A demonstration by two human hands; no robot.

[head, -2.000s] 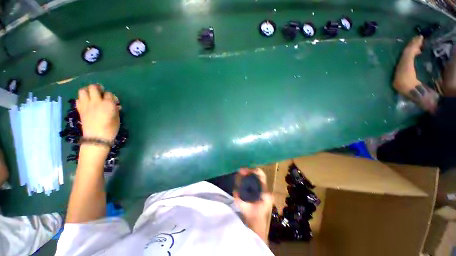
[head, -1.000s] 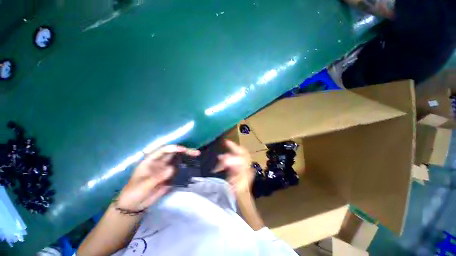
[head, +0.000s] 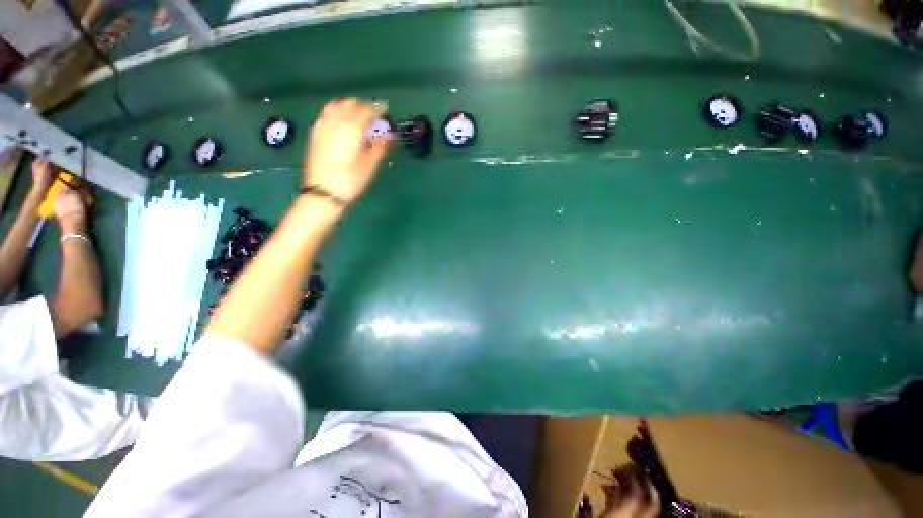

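Note:
My left hand (head: 347,152), with a dark bracelet, reaches to the row on the far side. Its fingertips are at a white-faced round unit (head: 380,131), partly covering it; blur hides whether they grip it. A black housing (head: 416,135) lies just right of that unit. Another white-faced round unit (head: 459,128) lies further right. My right hand (head: 630,496) is low in the carton (head: 754,470) among black housings (head: 648,453), dark and cut off by the bottom edge. Its grip is hidden.
A heap of small black fittings (head: 241,248) lies partly under my left forearm, beside white strips (head: 170,273). More round units and housings (head: 597,119) line the green work surface (head: 607,253). Another person's hands (head: 63,197) hold something yellow at the left. A pale cable (head: 744,30) lies at the far edge.
My left hand has moved from beside my right hand at my lap out to the far row. My right hand has gone down into the carton. The view has turned back to the row.

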